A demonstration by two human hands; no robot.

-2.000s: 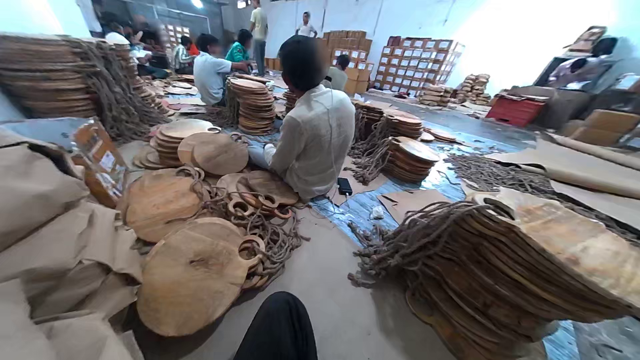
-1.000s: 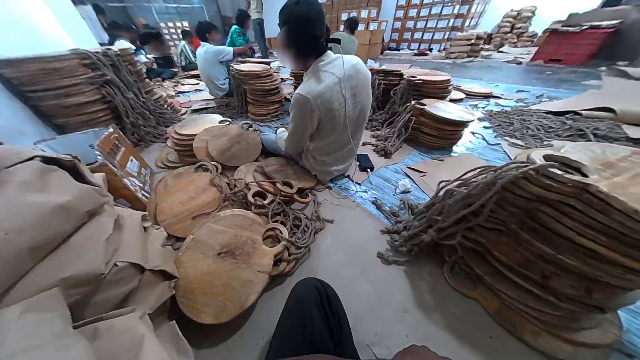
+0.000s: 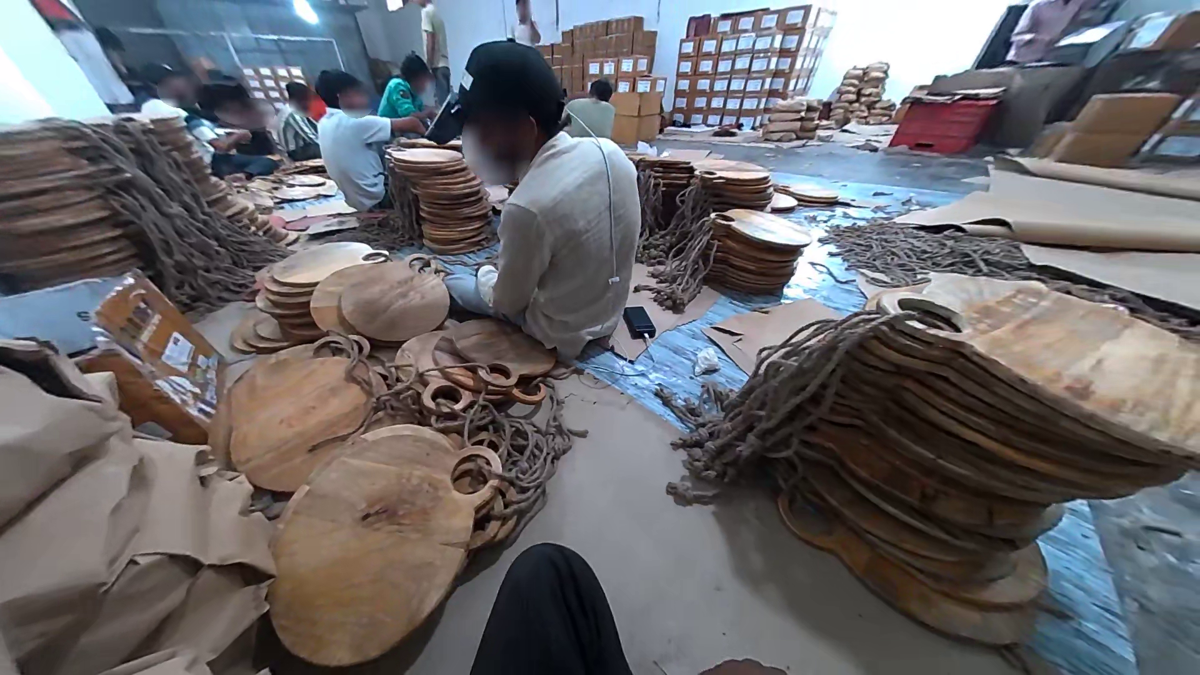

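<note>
Neither of my hands can be made out. A sliver of bare skin [image 3: 742, 667] shows at the bottom edge, too little to tell what part it is. My dark-clothed knee [image 3: 551, 614] rises at the bottom middle. To its left a round wooden board with a ring handle [image 3: 370, 544] lies on other boards, beside tangled rope [image 3: 525, 450]. On the right stands a tall, leaning stack of wooden boards [image 3: 923, 459], with knotted rope [image 3: 797, 384] hanging from their handles.
A person in a light shirt [image 3: 572, 244] sits ahead, facing left. Crumpled brown paper [image 3: 122, 544] is at the left. Near the person are a black phone-like device [image 3: 639, 322] and board stacks [image 3: 755, 251]. Cartons [image 3: 741, 70] stand at the back; other people sit at the far left.
The view has shifted slightly since a second ago. The seated person's head, seen from behind two seconds ago, is now turned to the left and lowered.
</note>
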